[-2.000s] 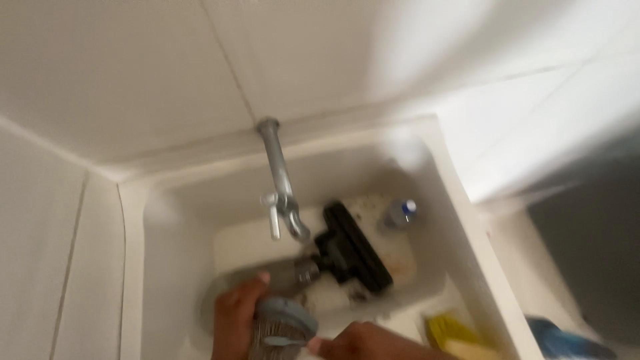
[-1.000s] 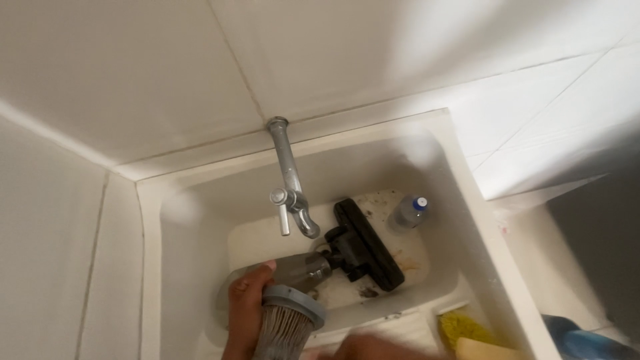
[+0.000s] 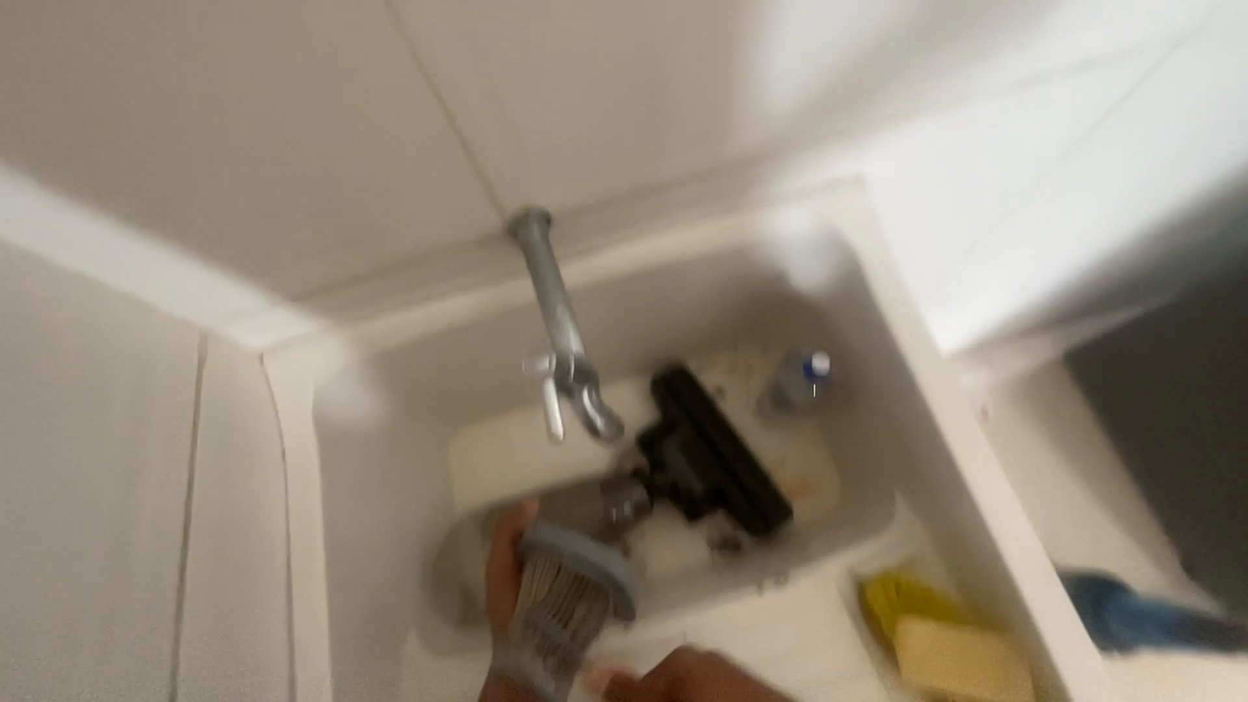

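Note:
My left hand [image 3: 507,585] holds a pleated vacuum filter [image 3: 570,604] with a grey rim, over the near part of a white utility sink [image 3: 366,507]. Close to the filter's lower end is my right hand [image 3: 682,678], blurred and cut off by the bottom edge; whether it touches the filter or grips something cannot be told. Behind the filter, a translucent grey vacuum canister [image 3: 580,507] lies in the basin. A black vacuum floor head [image 3: 717,453] lies at the canister's right end.
A metal faucet [image 3: 556,302] reaches from the tiled wall over the basin. A clear bottle with a blue cap [image 3: 795,385] is at the basin's far right. A yellow scrubber [image 3: 902,595] and a pale yellow block [image 3: 960,658] lie on the ledge at right. A blue object [image 3: 1121,609] is outside the sink.
The right hand was at the filter's rim two seconds ago, then lower at the frame's bottom edge; now it is near the filter's lower end. The left hand keeps holding the filter.

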